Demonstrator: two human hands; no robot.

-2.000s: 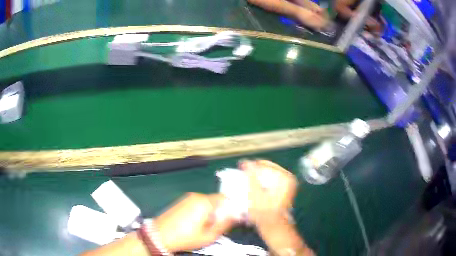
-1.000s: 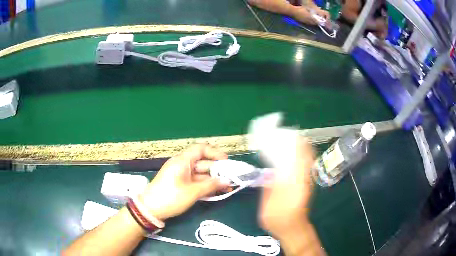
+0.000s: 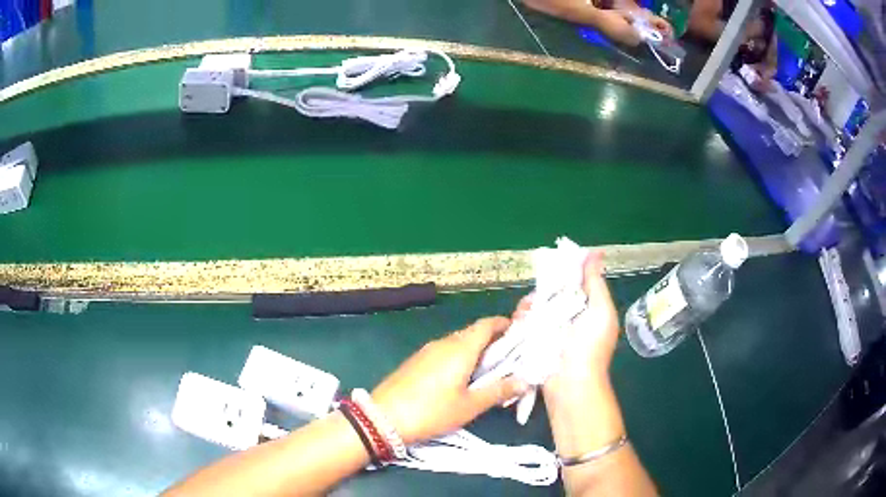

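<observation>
My left hand [image 3: 442, 383] grips a folded white power cord [image 3: 500, 354] from the left, over the dark green worktop. My right hand [image 3: 588, 340] holds a crumpled white wiping cloth [image 3: 559, 277] against the cord bundle from the right. Two white socket blocks [image 3: 219, 410] lie side by side left of my left wrist, small dark slots facing up; the second block [image 3: 289, 381] is partly behind my wrist. A looped cord [image 3: 495, 459] lies below my hands. The exact edge between cloth and cord is hard to see.
A clear bottle [image 3: 680, 296] with a white cap stands right of my hands. The worn belt rail [image 3: 194, 280] and a dark strip [image 3: 345, 301] run ahead. White blocks with looped cords [image 3: 355, 107] lie on the green belt. Another person's hands [image 3: 636, 27] are at the far side.
The cloth, earlier raised in my right hand, is now against the cord bundle. My left hand has moved right with the cord. The two blocks on the worktop now lie turned and more exposed.
</observation>
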